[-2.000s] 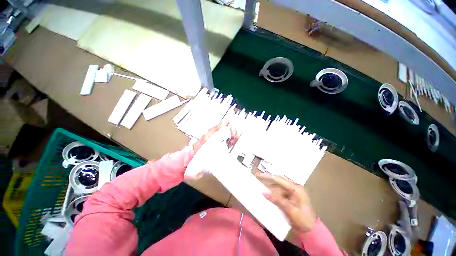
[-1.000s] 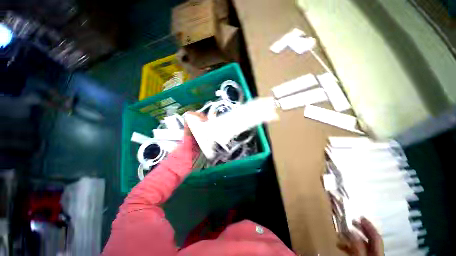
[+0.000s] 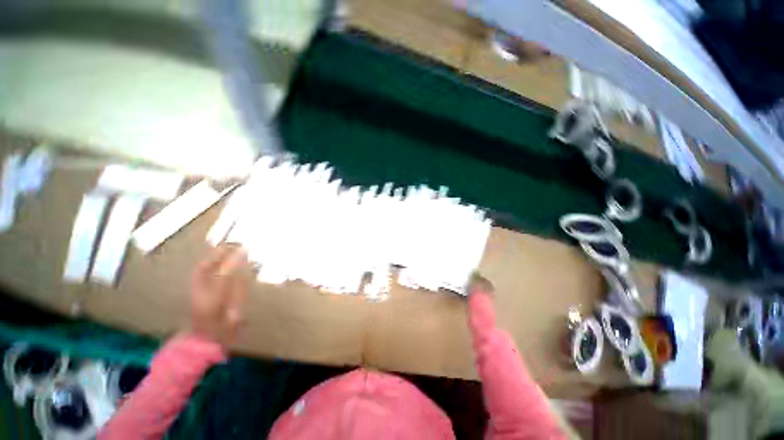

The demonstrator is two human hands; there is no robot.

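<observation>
A dense row of long white lamp bodies (image 3: 361, 232) lies side by side on the brown bench, thin prongs towards the green belt. My left hand (image 3: 218, 292) is blurred above the bench at the row's left end, fingers apart, holding nothing. My right hand (image 3: 478, 285) is at the row's lower right corner, mostly hidden behind its sleeve and small in view; whether it grips a body cannot be told. A small cluster of white bits (image 3: 376, 282) lies at the row's near edge.
Ring heads (image 3: 587, 344) lie on the bench at right, others on the green conveyor (image 3: 413, 137). Orange tape (image 3: 659, 339) and white sheets (image 3: 684, 331) are at far right. White strips (image 3: 118, 238) lie left. The green crate (image 3: 103, 345) holds joined units. A person's sleeve (image 3: 748, 374) shows at right.
The view has swung from the crate back to the bench. My left hand has left the crate and no longer holds the white unit. My right hand is now at the row's right end.
</observation>
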